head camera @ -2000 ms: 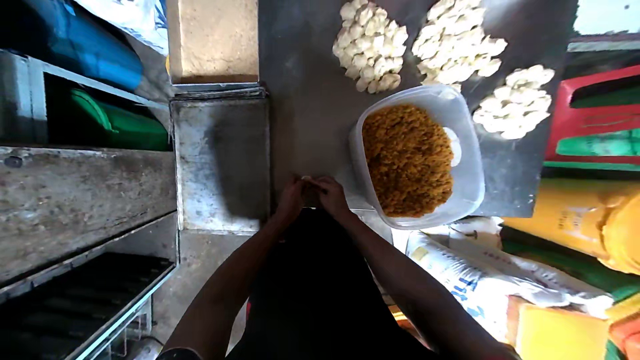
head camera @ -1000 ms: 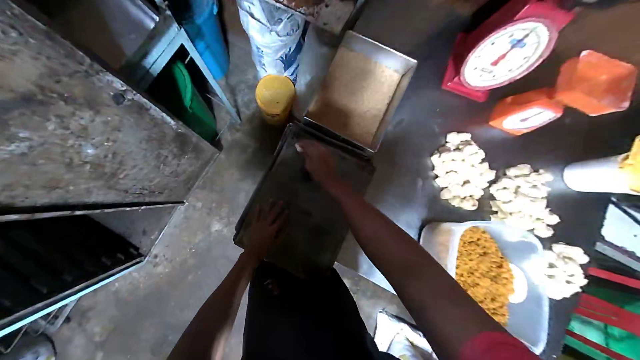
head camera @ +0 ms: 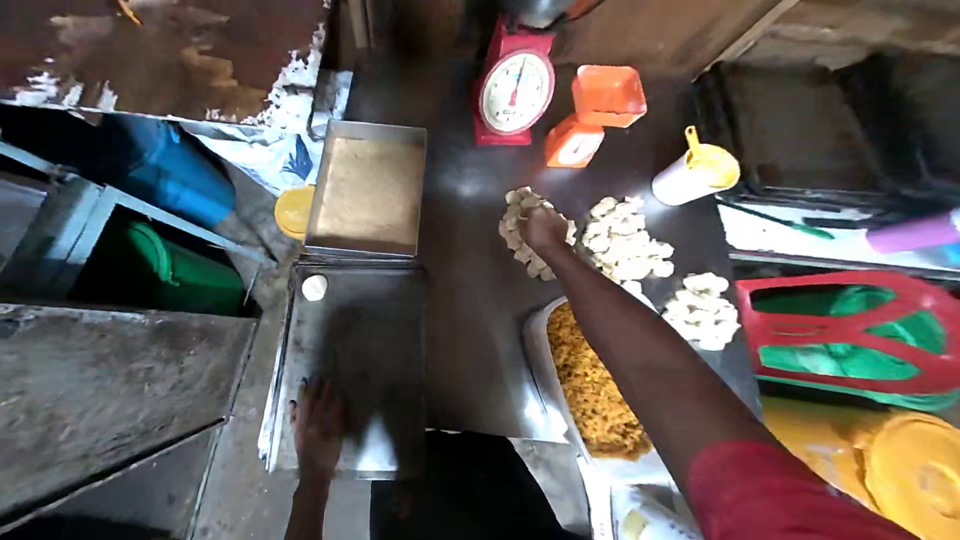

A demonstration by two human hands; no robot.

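Note:
My right hand reaches into the leftmost pile of pale dough pieces; its fingertips are hidden among them, so its grip cannot be told. My left hand lies with fingers spread on the lower left of a dark metal baking tray. One round dough piece sits at that tray's upper left corner. Two more dough piles lie farther right. Below them stands a white plastic tub holding an orange-brown crumbly filling.
Beyond the tray is a square metal pan. A red dial scale, a small orange scale and a white-and-yellow pitcher stand at the back. A red plastic chair is right; a green bucket is left.
My right hand has moved from the baking tray to the leftmost dough pile. A round dough piece now shows on the tray's upper left corner. The view has swung considerably.

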